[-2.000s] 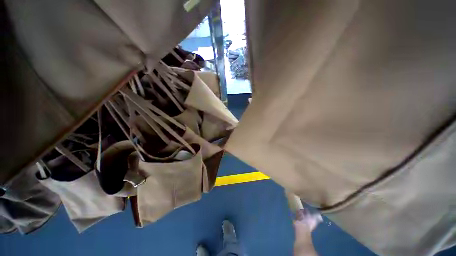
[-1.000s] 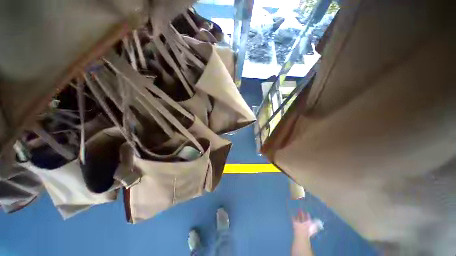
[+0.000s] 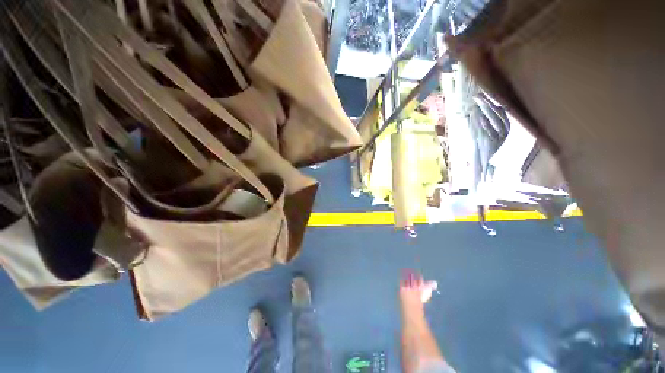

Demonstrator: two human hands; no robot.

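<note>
Several tan tote bags (image 3: pixel 211 251) hang at the left, with long thin handles running up out of the frame and dark insides showing. The nearest has a pale item in its open mouth. Another tan bag (image 3: pixel 620 124) fills the upper right, very close to the camera. My right hand (image 3: pixel 414 283) is low in the centre-right, small and blurred, away from the bags. It has a small white thing (image 3: pixel 429 290) at its fingers, apparently held. My left hand is not in view.
Metal rack bars (image 3: pixel 397 109) stand beyond the bags. Yellow material (image 3: pixel 419 160) and pale items lie behind them. A yellow line (image 3: pixel 343 218) crosses the blue floor (image 3: pixel 350 291). My feet show below, near a green arrow sign (image 3: pixel 358 363).
The left bags have moved up and left in view and look larger. The close right bag has shifted right, uncovering more rack and yellow material. My right hand sits higher and further left in view.
</note>
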